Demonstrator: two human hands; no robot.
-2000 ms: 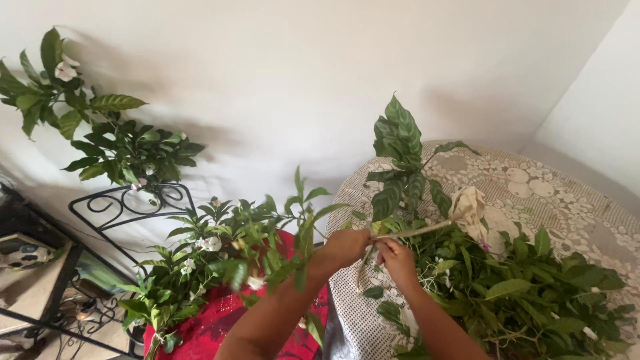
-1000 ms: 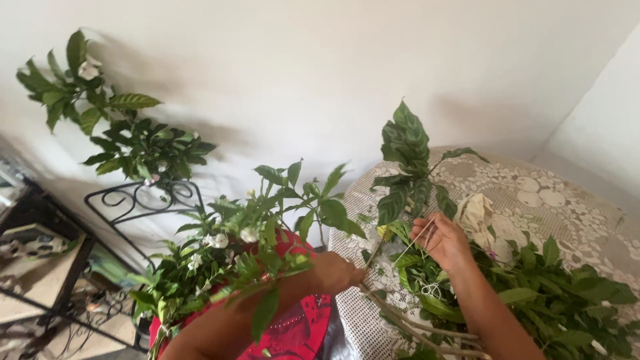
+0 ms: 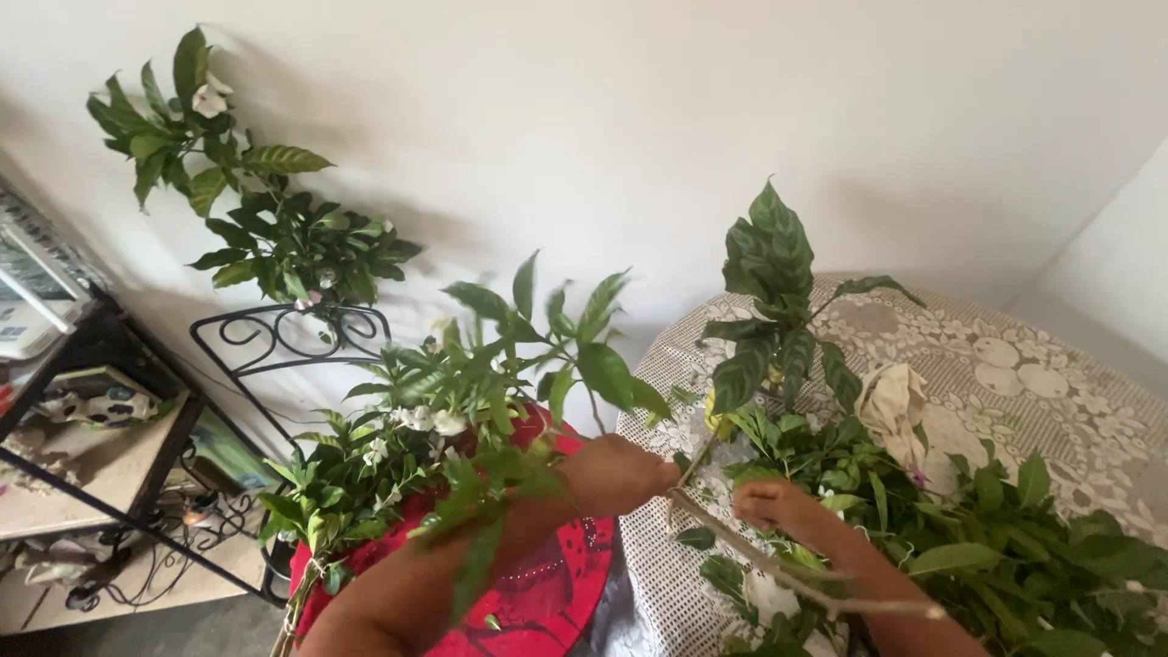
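My left hand (image 3: 616, 474) is closed around the woody stem of a leafy branch (image 3: 721, 529). Its leaves spread up and left over the red chair seat, and its forked bare end points to the lower right across my right forearm. Just right of the stem, over the table, my right hand (image 3: 766, 504) has its fingers curled; whether it pinches a thin string cannot be told. Beside and below it lies a pile of cut green foliage (image 3: 1022, 520). A tied bunch with white flowers (image 3: 365, 474) rests on the red chair seat (image 3: 547, 584).
A round table with a lace tablecloth (image 3: 1031, 374) bears a broad-leaved plant (image 3: 771, 255) and a crumpled beige cloth (image 3: 890, 411). More flowering sprigs (image 3: 315, 242) rise above the black metal chair back (image 3: 301, 342). A metal shelf unit (image 3: 100, 474) with ornaments stands at left.
My right hand, raised near the broad-leaved plant one second ago with a thin string stretched from it, is now lower and closer to my left hand. The branch in my left hand has shifted.
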